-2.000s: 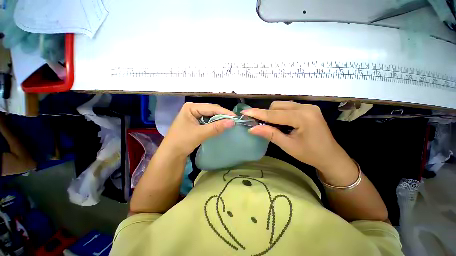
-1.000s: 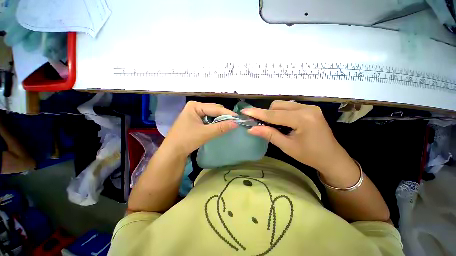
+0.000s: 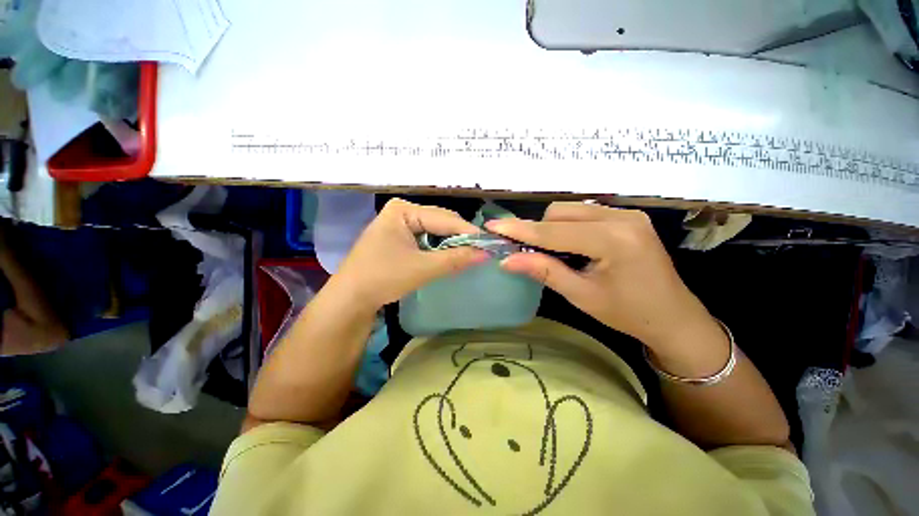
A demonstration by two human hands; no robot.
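The pale green fabric piece (image 3: 472,296) hangs below both hands, above the lap in front of the table edge. My left hand (image 3: 411,254) pinches its thicker, paler seamed edge between thumb and fingers. My right hand (image 3: 597,264) holds the thread snips (image 3: 512,248), with a dark handle between thumb and fingers and the short blades at the seam. The blades are small and partly hidden by the fingertips. Loose threads are too fine to make out.
The white table (image 3: 353,96) with a printed ruler scale lies beyond the hands. A red basket (image 3: 148,121) and a white paper pattern (image 3: 126,28) are at its left end, the machine bed (image 3: 665,22) at the upper right. Another person's arm (image 3: 30,302) shows at far left.
My left hand has shifted slightly to the right along the seam, closer to the snips. The fabric's lower edge hangs a little straighter. My right hand has hardly moved.
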